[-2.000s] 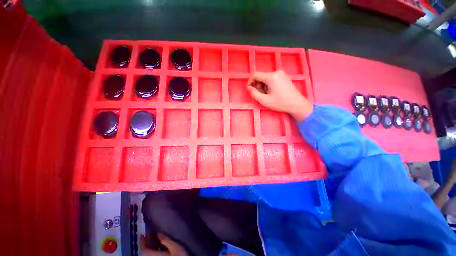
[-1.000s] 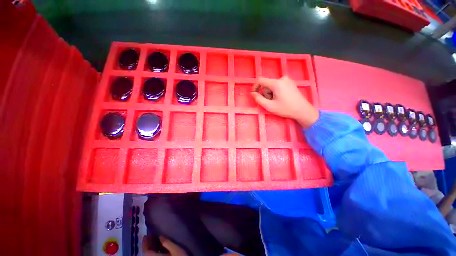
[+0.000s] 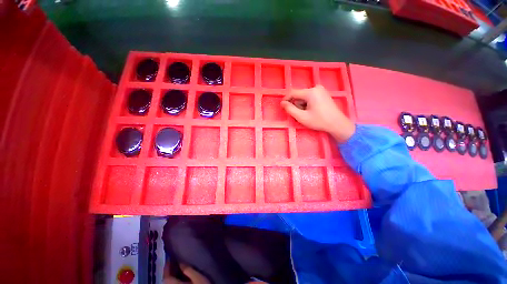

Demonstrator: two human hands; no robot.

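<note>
A red foam tray holds several dark glossy closed watch bodies in its left pockets, over three rows. My right hand is over the second row, right of the middle, with thumb and fingers curled together. A dark spot shows inside the curl; whether it is a held part or shadow cannot be told. My left hand is low at the bottom edge, partly cut off and dim; its fingers cannot be read.
A flat red foam sheet adjoins the tray's right side, bearing a row of open watch cases above back covers. Stacked foam trays rise at left. A white machine panel with a red emergency stop is bottom left.
The view has shifted a little, so the tray sits slightly lower and to the right. My right hand stays over about the same part of the tray, curled; the watch bodies are unchanged.
</note>
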